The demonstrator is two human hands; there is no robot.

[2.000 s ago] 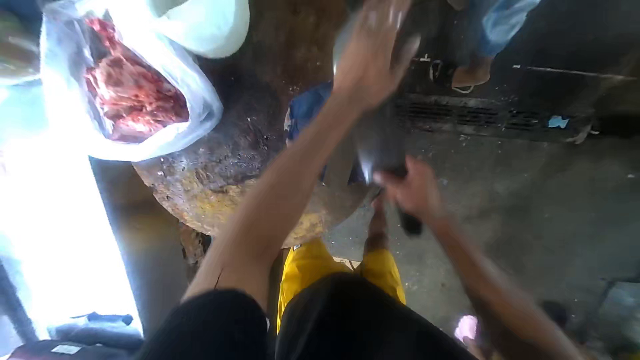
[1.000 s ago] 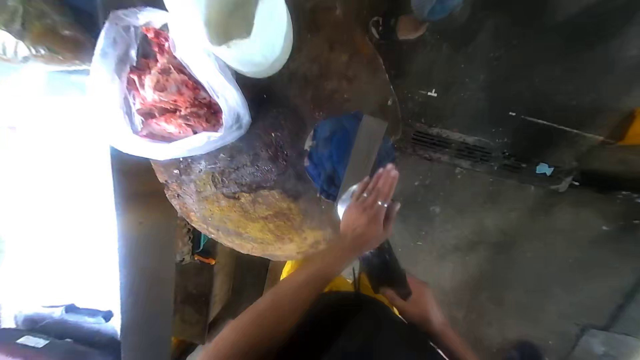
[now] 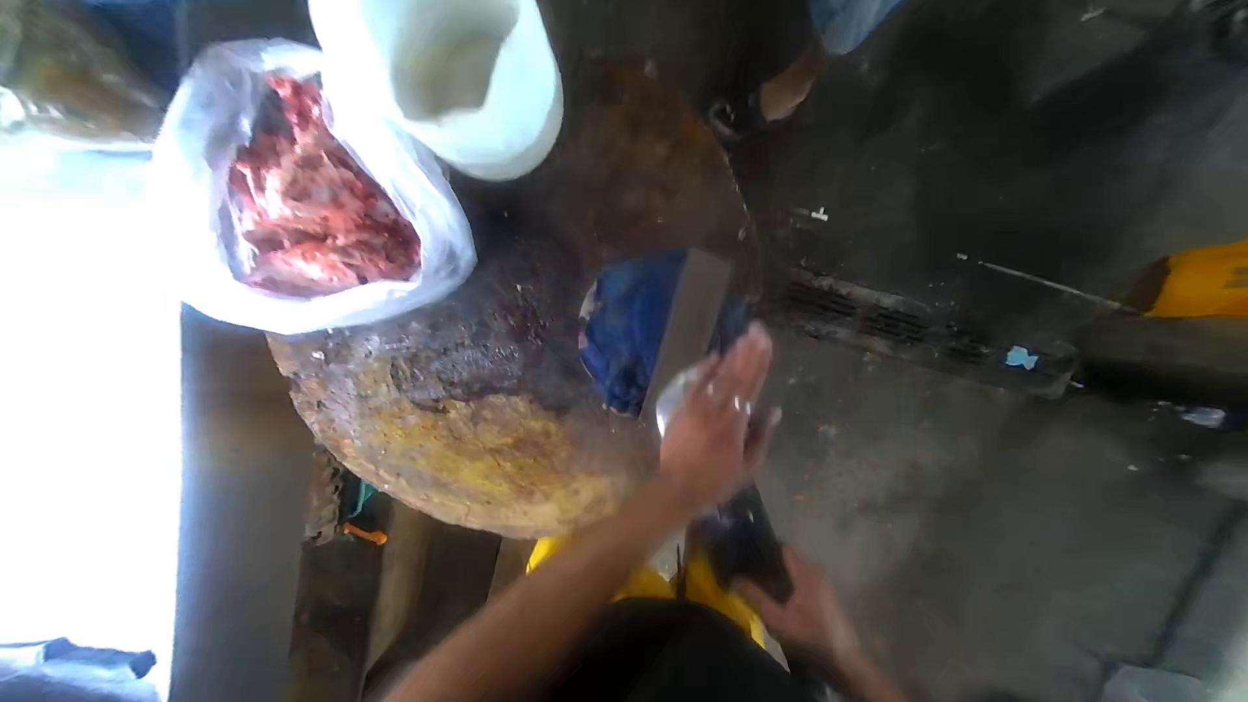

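Note:
My left hand [image 3: 717, 424] lies with fingers extended over a large metal blade, near a shiny curved part of it; motion blur hides the exact contact. Lower right, my right hand [image 3: 799, 604] is closed on the blade's dark handle [image 3: 746, 546], close to my body. Just beyond my left hand, a flat grey bar [image 3: 690, 312] lies slanted beside a blue cloth or plastic piece [image 3: 626, 327]. Both are at the right side of a round, worn wooden chopping block [image 3: 468, 439]. The blade's outline is partly hidden by my left hand.
A white plastic bag [image 3: 444, 244] of raw meat pieces [image 3: 322, 205] stands at the block's left, beside a white container [image 3: 522, 127]. A person's foot [image 3: 785, 93] is beyond the block. A floor drain grate [image 3: 877, 317] lies to the right.
My left hand has come back from the far side toward my body. The blue piece and grey bar, largely covered two seconds ago, now show. The view has shifted.

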